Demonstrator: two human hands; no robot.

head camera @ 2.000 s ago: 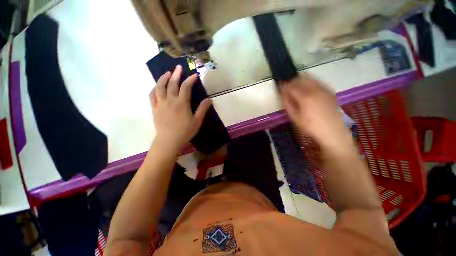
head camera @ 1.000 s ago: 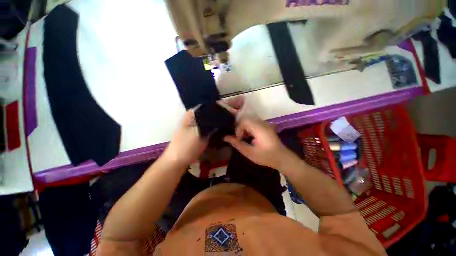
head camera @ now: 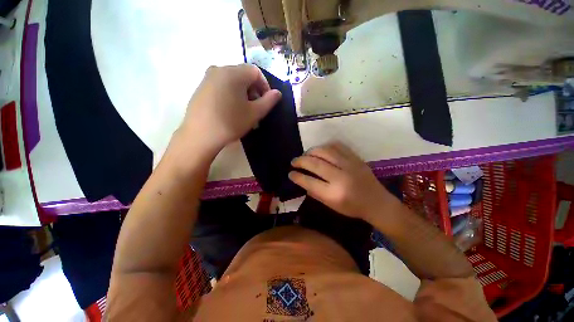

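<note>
A dark cut panel [head camera: 275, 144] lies on the white tabletop, from beside the presser foot [head camera: 298, 65] down over the front edge. My left hand [head camera: 234, 104] is on its upper part, thumb and fingers bent together, gripping the cloth near the needle. My right hand [head camera: 332, 178] rests at the panel's lower right edge, fingers a little bent; whether it pinches the cloth cannot be told. A narrow dark strip [head camera: 429, 82] lies to the right of the needle. Wider curved dark pieces [head camera: 82, 107] lie at the left.
The cream sewing machine head [head camera: 371, 12] stands over the work, with a ridged brassy knob [head camera: 326, 65] beside the needle. Purple tape [head camera: 472, 159] edges the table. A red basket [head camera: 513, 233] with thread spools [head camera: 461, 195] is below right. Black cloth [head camera: 85, 258] hangs at the left front edge.
My left hand has moved up the panel towards the needle. The panel, folded up in both hands a second ago, now lies flatter. My right hand has shifted right. The view has moved closer to the needle.
</note>
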